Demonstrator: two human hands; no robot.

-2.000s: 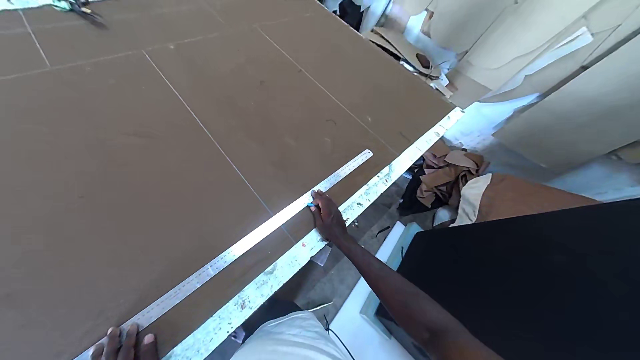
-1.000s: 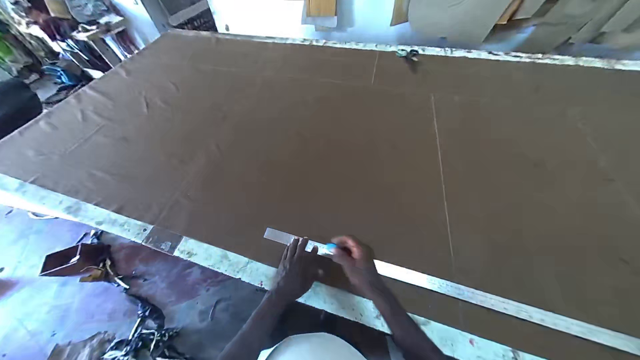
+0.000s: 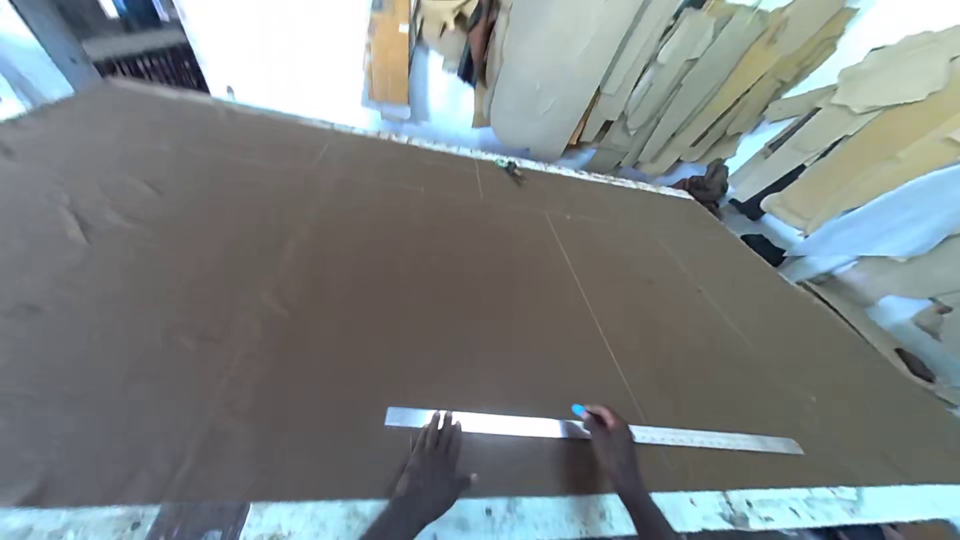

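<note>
A long metal ruler (image 3: pixel 517 425) lies on brown sheet material (image 3: pixel 420 300) spread over a large table, roughly parallel to the near edge. My left hand (image 3: pixel 435 465) presses flat near the ruler's left end, fingertips on the metal. Pinched in my right hand (image 3: pixel 611 442), over the middle of the ruler, is a small marking tool with a blue end (image 3: pixel 578 409); its kind is unclear. Pale straight lines (image 3: pixel 596 322) mark the brown surface, one of them running down to the ruler beside my right hand.
Near the far edge lies a small dark tool (image 3: pixel 513 172), perhaps scissors. The table's pale, stained border (image 3: pixel 825 506) runs along the near side. Beyond the table, many flat card-like pieces (image 3: pixel 562 67) hang or lean by the wall, with an orange-brown board (image 3: pixel 390 52) among them.
The view has swung widely. Two seconds ago my hands were far apart along the ruler; one second ago they were close together near its end. Now a moderate gap separates them.
</note>
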